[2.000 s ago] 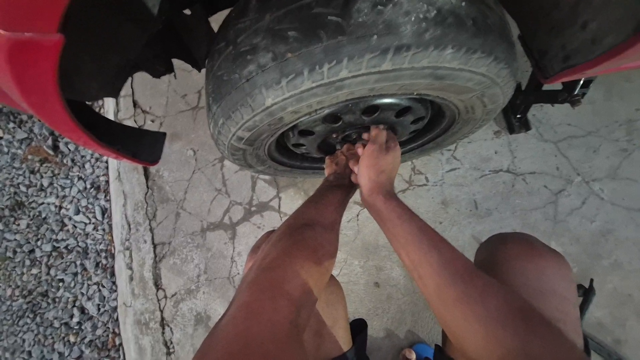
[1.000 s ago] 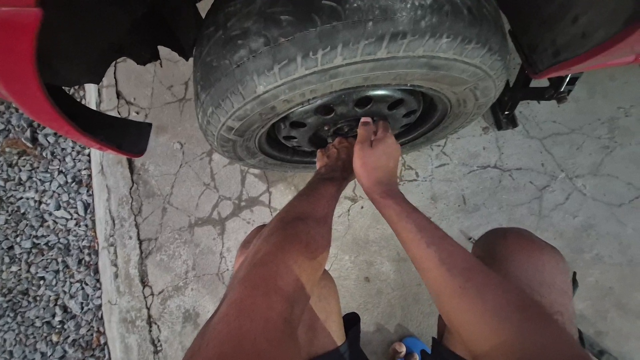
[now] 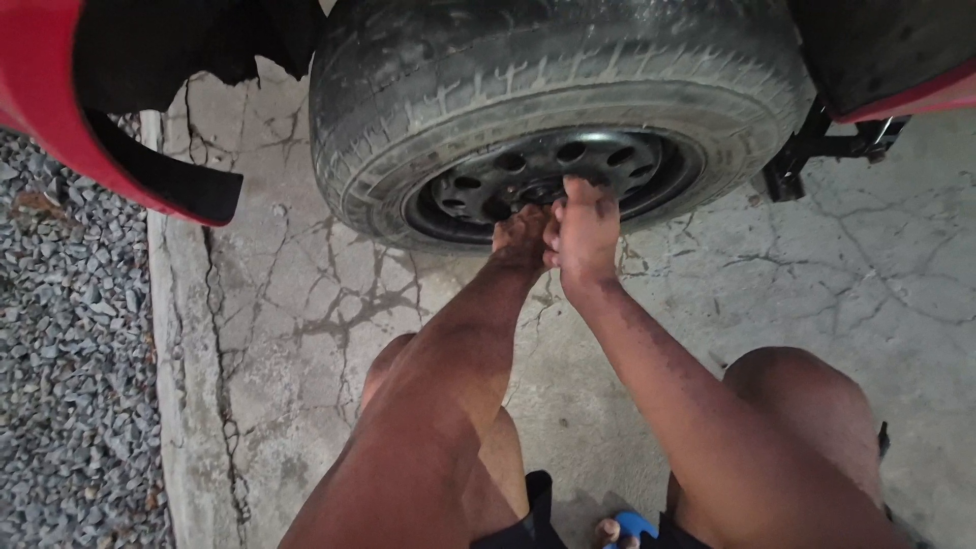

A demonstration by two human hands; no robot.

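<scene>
A car tire (image 3: 549, 91) on a black steel wheel rim (image 3: 465, 183) stands in the wheel well of a red vehicle. My left hand (image 3: 522, 232) is at the lower middle of the rim, its fingers curled near the hub. Close against it on the right, my right hand (image 3: 587, 229) has its thumb up toward the wheel's center and its fingers bent toward my left hand. Whether either hand grips a nut or another small part is hidden by the fingers.
A red fender edge with black liner (image 3: 206, 194) hangs at the left. A dark metal jack or bracket (image 3: 823, 152) stands right of the tire. Cracked concrete (image 3: 343, 305) lies below, with gravel (image 3: 76, 343) beyond a curb (image 3: 183, 381). My knees flank my arms.
Both hands have stayed at the wheel's center. My right hand's fingers have shifted slightly, and its thumb now points up toward the hub.
</scene>
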